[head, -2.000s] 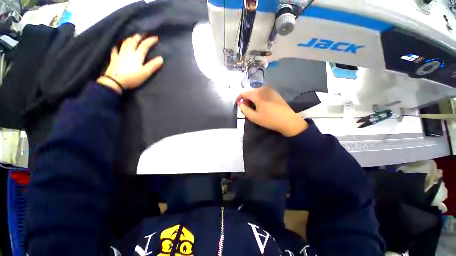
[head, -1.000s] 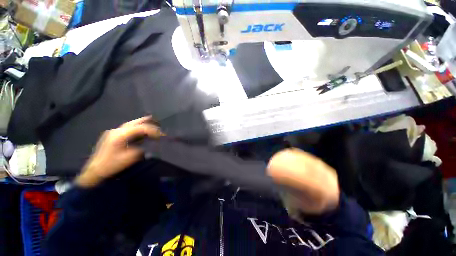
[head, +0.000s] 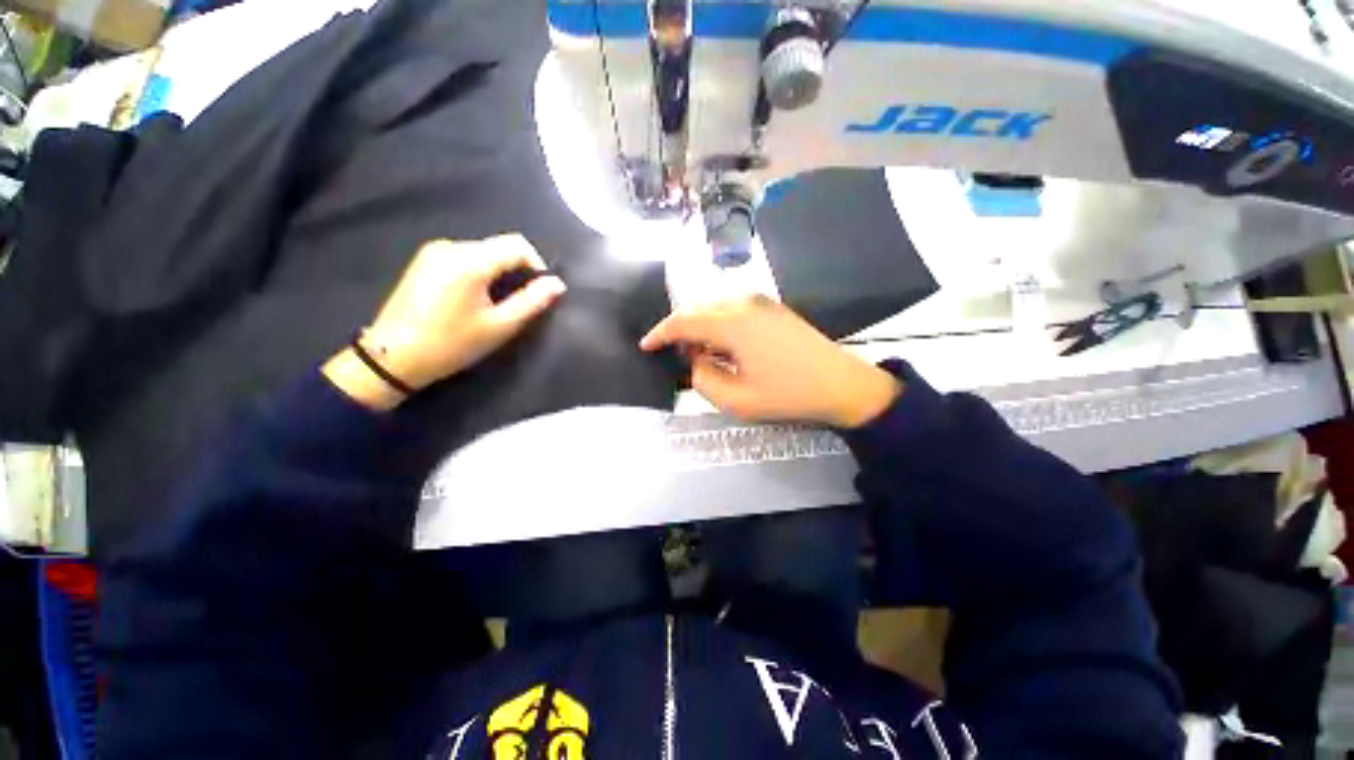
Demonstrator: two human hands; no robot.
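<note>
The black garment panel [head: 579, 349] lies left of the needle, its curved edge by the presser foot [head: 676, 205]. My left hand [head: 453, 315] rests on it, fingers curled and thumb near the index finger; whether it pinches cloth is hidden. My right hand [head: 772, 361] is at the panel's right edge in front of the needle, index finger and thumb on the edge. A small black cut piece [head: 846, 253] lies under the arm of the white sewing machine [head: 950, 89], right of the needle.
Thread snips [head: 1109, 322] lie on the table at right. The ruler-marked table edge [head: 1025, 408] runs across the front. Bunched black cloth [head: 67, 253] is at the far left. A blue basket [head: 67, 653] stands at lower left. Black cloth [head: 1247, 594] hangs at lower right.
A second ago both hands held a cloth edge over the lap. Now they are up near the needle, with the panel's edge flat on the table. The view has also shifted.
</note>
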